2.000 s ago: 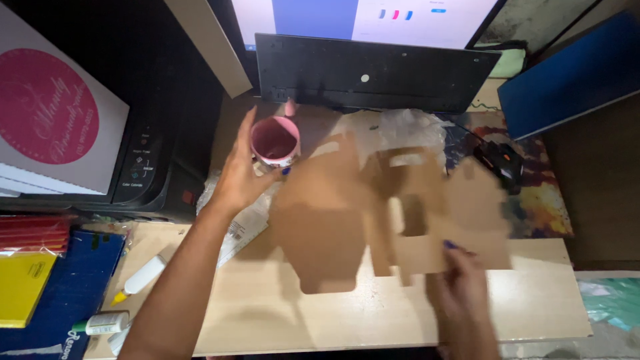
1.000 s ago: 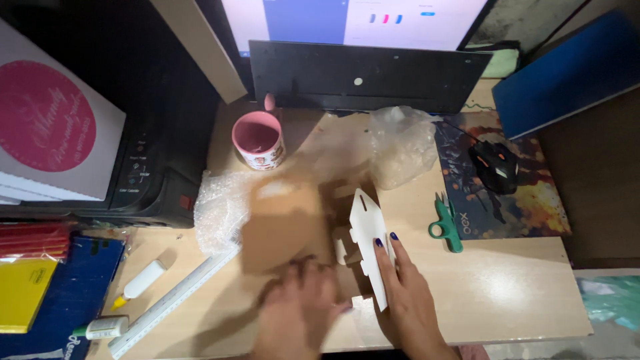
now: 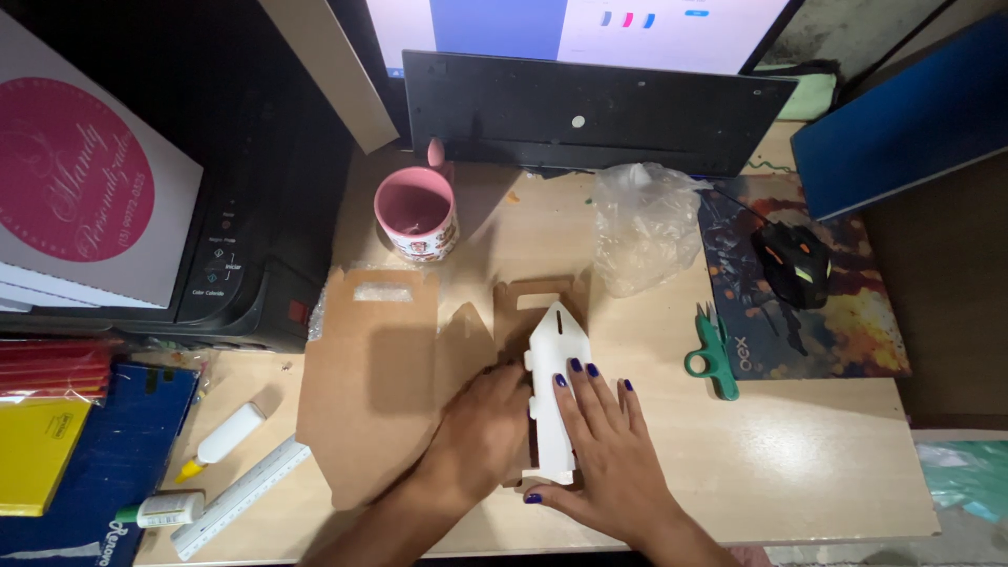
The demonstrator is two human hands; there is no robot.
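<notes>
A die-cut cardboard box blank lies on the desk, its broad brown panel (image 3: 386,346) with a cut-out handle at the left. On its right, a side panel is folded over, showing its white face (image 3: 555,370), pointed and slotted at the top. My right hand (image 3: 606,441) rests on that white panel with fingers spread. My left hand (image 3: 488,433) is at the panel's left edge, fingers bent; what they touch is partly hidden. Behind the cardboard stands a pink-lined printed mug (image 3: 417,209). A crumpled clear plastic bag (image 3: 642,228) lies right of the mug.
Green thread snips (image 3: 715,354) lie beside a mouse pad (image 3: 795,339) with a black mouse (image 3: 791,260). At lower left are a ruler (image 3: 240,496), a white glue bottle (image 3: 230,433) and a green-capped bottle (image 3: 169,508). A printer (image 3: 260,236) borders the left, a keyboard (image 3: 598,110) the back.
The mug, held in my left hand two seconds ago, stands on the desk. The cardboard, held up by my right hand then, lies flat with its white-faced panel folded over. Both hands are on it.
</notes>
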